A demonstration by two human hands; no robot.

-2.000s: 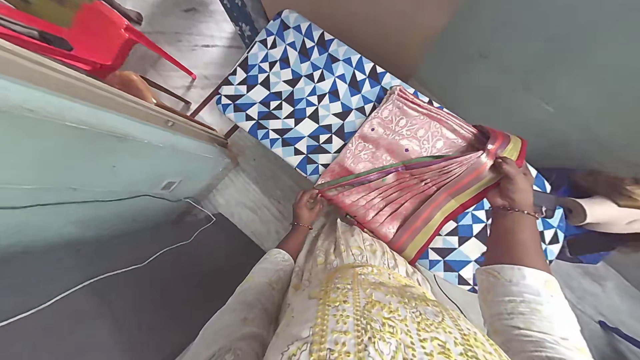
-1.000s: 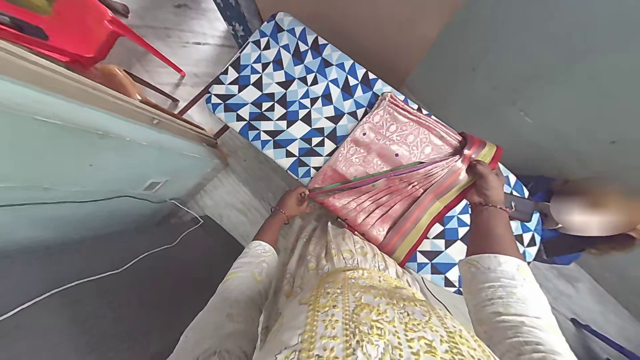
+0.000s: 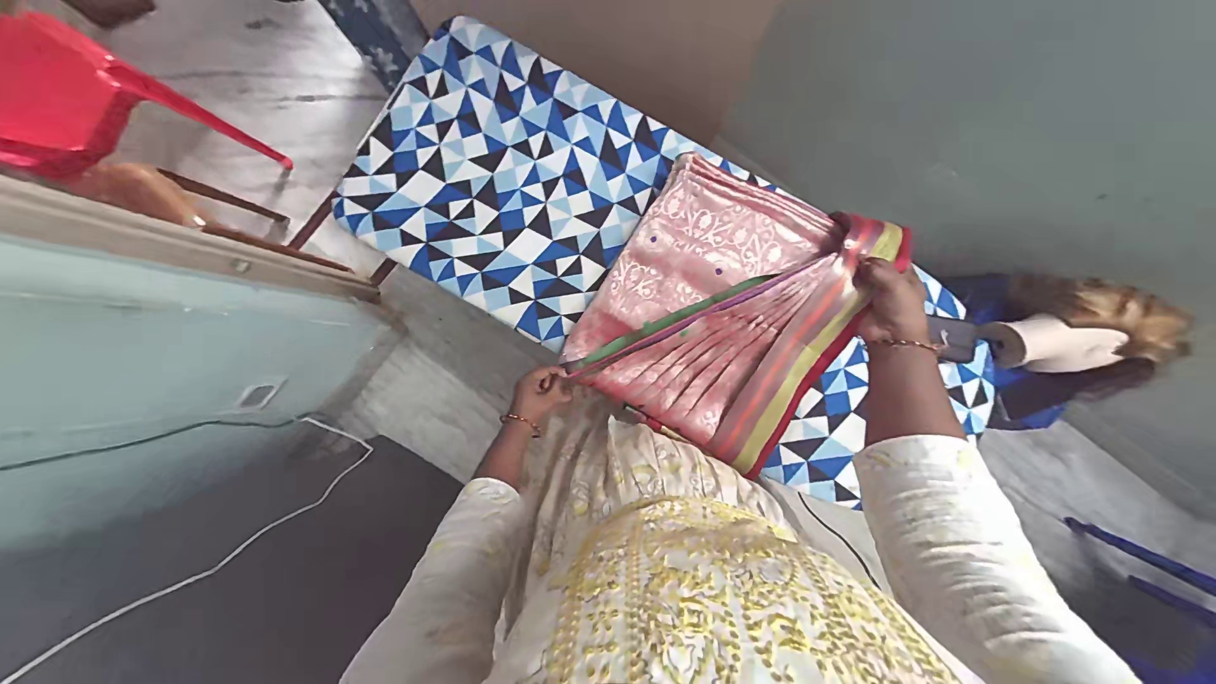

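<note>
A pink patterned sari [image 3: 703,332], folded and gathered into pleats, lies on a padded board covered in blue, black and white triangle-print cloth [image 3: 513,161]. My left hand [image 3: 541,391] pinches the sari's near left corner, where a green and purple edge ends. On the right, my right hand [image 3: 893,299] grips the bunched pleats beside the red and yellow striped border. The pleats fan out from that bunch toward my body. Just past my right wrist is a dark grey object [image 3: 953,339], partly hidden, whose kind I cannot tell.
A mannequin-like head with brown hair [image 3: 1130,313] is at the board's right end, blurred. A red plastic chair [image 3: 66,95] stands at the upper left, beyond a low pale wall. A white cable [image 3: 228,560] crosses the lower left. Blue bars [image 3: 1140,551] show at the lower right.
</note>
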